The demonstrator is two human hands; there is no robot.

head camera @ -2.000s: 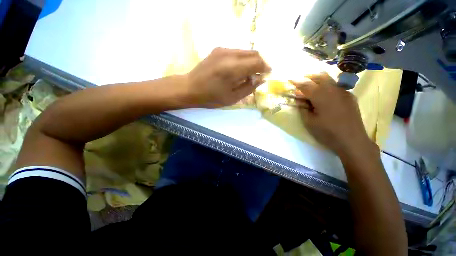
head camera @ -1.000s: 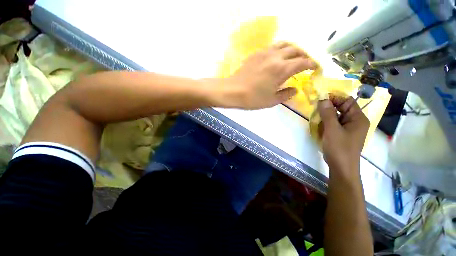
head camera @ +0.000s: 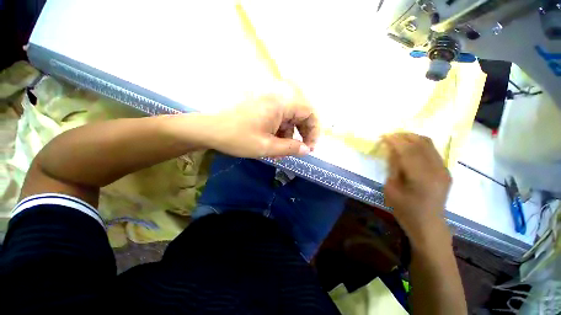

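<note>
My left hand (head camera: 270, 126) is over the table's front edge, thumb and fingers curled towards each other; glare hides whether cloth is between them. My right hand (head camera: 418, 172) is to its right, slightly blurred, fingertips together at the end of pale yellow cloth (head camera: 363, 140) that lies between the hands and is mostly bleached out. A narrow yellow strip (head camera: 257, 38) runs up the table from near my left hand. More yellow cloth (head camera: 467, 92) lies beneath and right of the machine head (head camera: 492, 27). The needle area is lost in glare.
The white table (head camera: 104, 43) has a grey edge with a scale. A round tension knob (head camera: 443, 48) sits on the head. Blue-handled snips (head camera: 515, 206) lie at the right. Heaped yellow pieces (head camera: 154, 178) are below left, and a tangled pale pile (head camera: 541, 271) is lower right.
My left hand has moved left and down, away from my right hand. The yellow cloth bunched under it is no longer visible there. The narrow strip now shows on the table.
</note>
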